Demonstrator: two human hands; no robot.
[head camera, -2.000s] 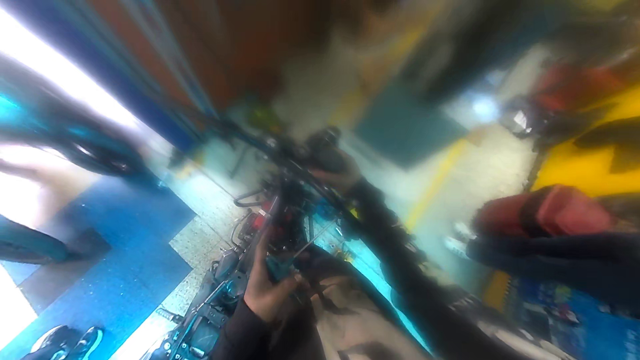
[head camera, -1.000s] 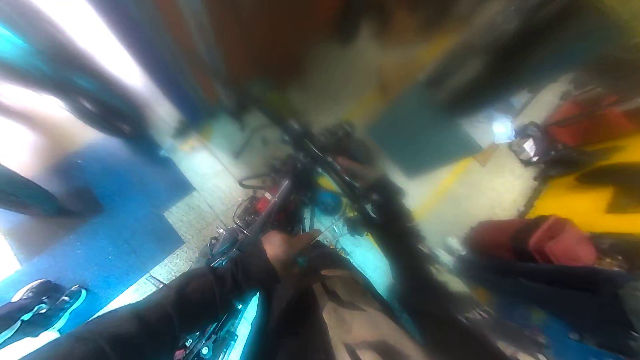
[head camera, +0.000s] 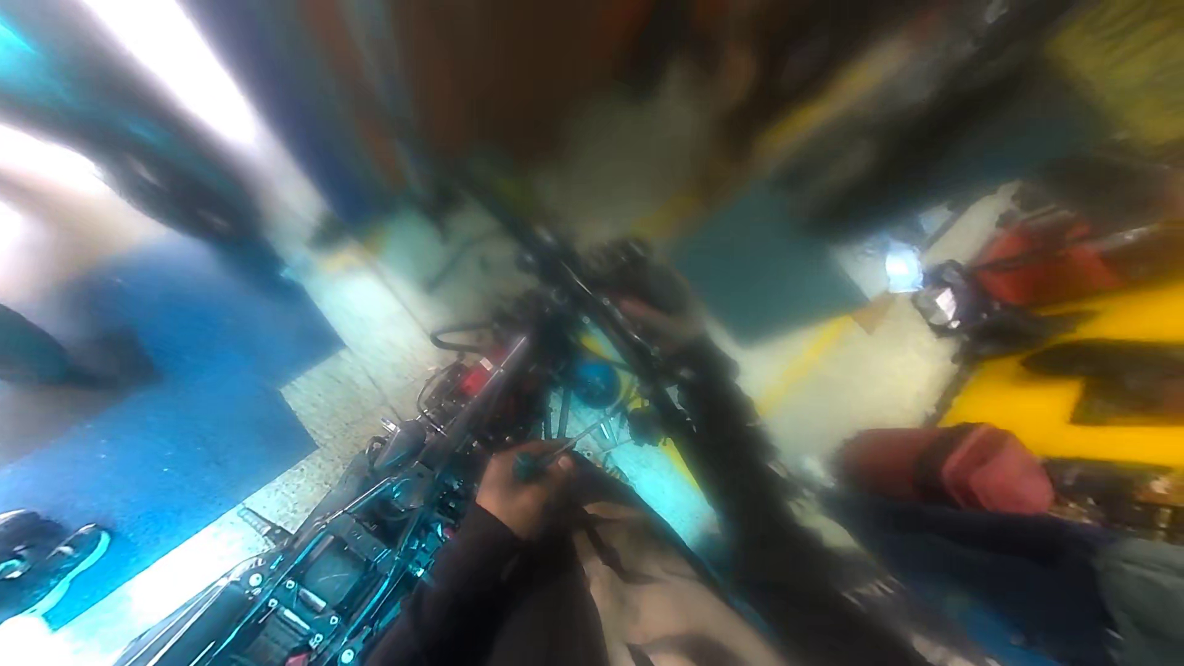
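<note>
My left hand (head camera: 523, 486) is closed around the dark handle of a thin-shafted tool (head camera: 555, 455), perhaps a screwdriver. It is beside the motorcycle frame (head camera: 462, 407), just above my thigh in light camouflage-patterned trousers. The tool's shaft points up and right; what its tip touches cannot be told. My right hand (head camera: 652, 314), blurred and partly hidden, is at the motorcycle's handlebar (head camera: 578, 287) and seems to grip it. Beneath the bar shows a round blue object (head camera: 597, 381). Frame parts and wiring fill the lower left.
A shoe (head camera: 69, 569) of another person stands on the blue floor (head camera: 185, 388) at left. At right are a red rounded object (head camera: 943, 467), a dark trouser leg (head camera: 962, 555) and a yellow surface (head camera: 1017, 398) bearing dark items. The upper part is blurred.
My left forearm, which lay across the motorcycle's frame from the left a second ago, has swung towards my body and uncovers those parts. My right arm stays near the handlebar.
</note>
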